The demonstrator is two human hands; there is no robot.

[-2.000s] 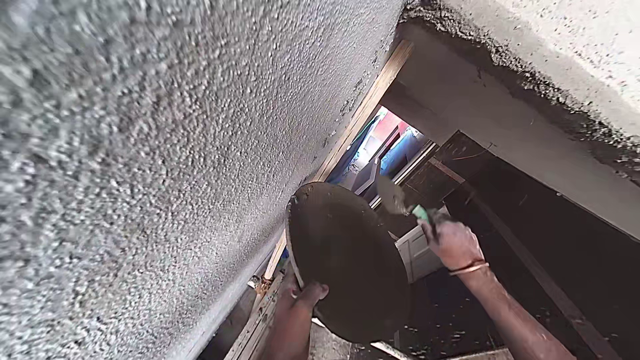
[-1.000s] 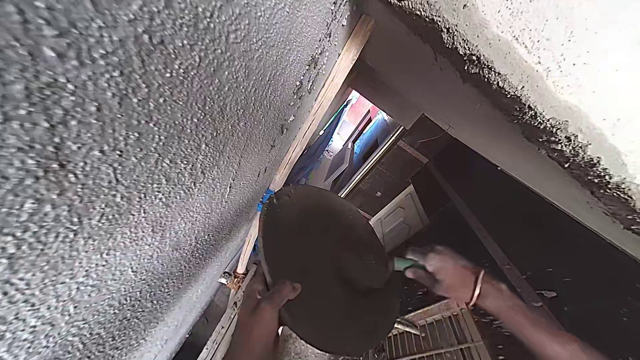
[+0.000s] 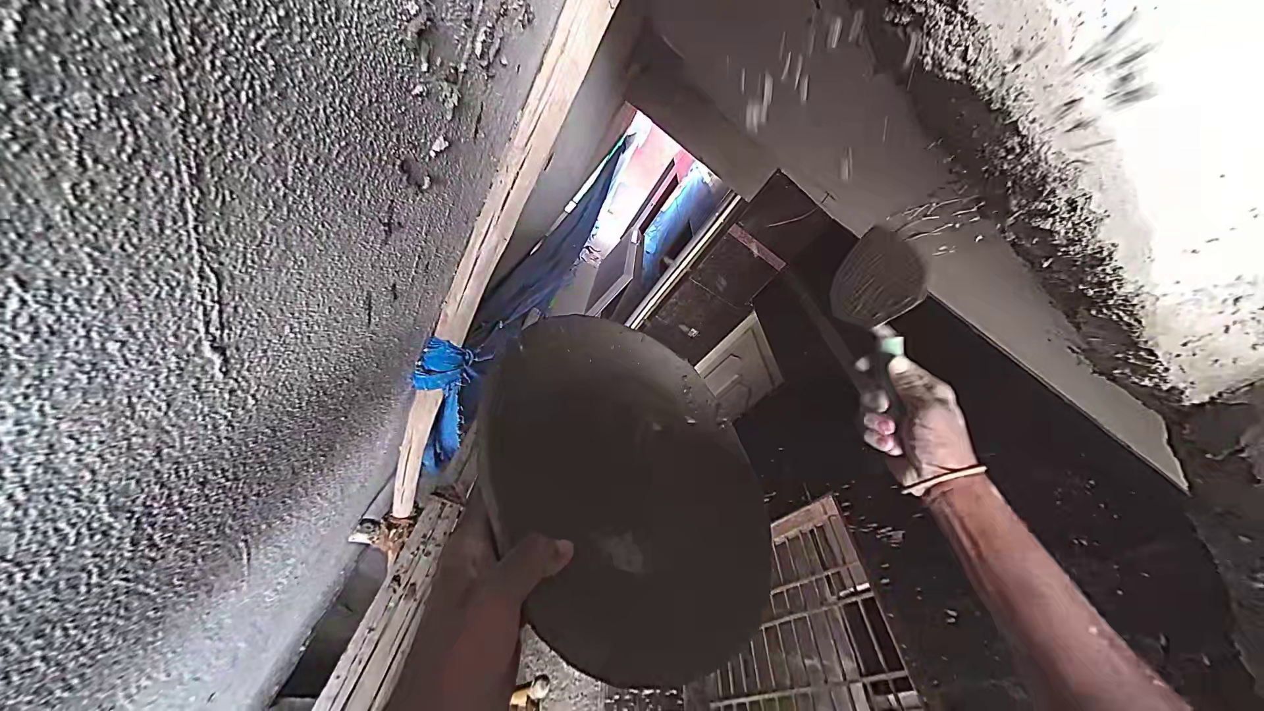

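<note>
My left hand [image 3: 528, 573] grips the near left edge of a large round dark pan [image 3: 632, 494], its thumb over the rim. Wet-looking dark material covers the inside of the pan. To the right, my right hand [image 3: 913, 420] is closed around the handle of a trowel [image 3: 879, 278] with a green collar. The trowel's blade points up, apart from the pan, toward the rough wall edge. Blurred specks of mortar [image 3: 1111, 64] fly through the air above it.
A rough plastered wall [image 3: 178, 296] fills the left side. Beside it runs a wooden pole [image 3: 509, 197] tied with blue cloth [image 3: 444, 370]. At upper right is a ragged mortar edge [image 3: 1037, 188] on a pale wall. A wooden grille [image 3: 820, 612] and a pale panel [image 3: 741, 370] lie below.
My right hand has lifted the trowel from the pan, up and to the right, and specks now fly near the pale wall. My left hand still holds the pan.
</note>
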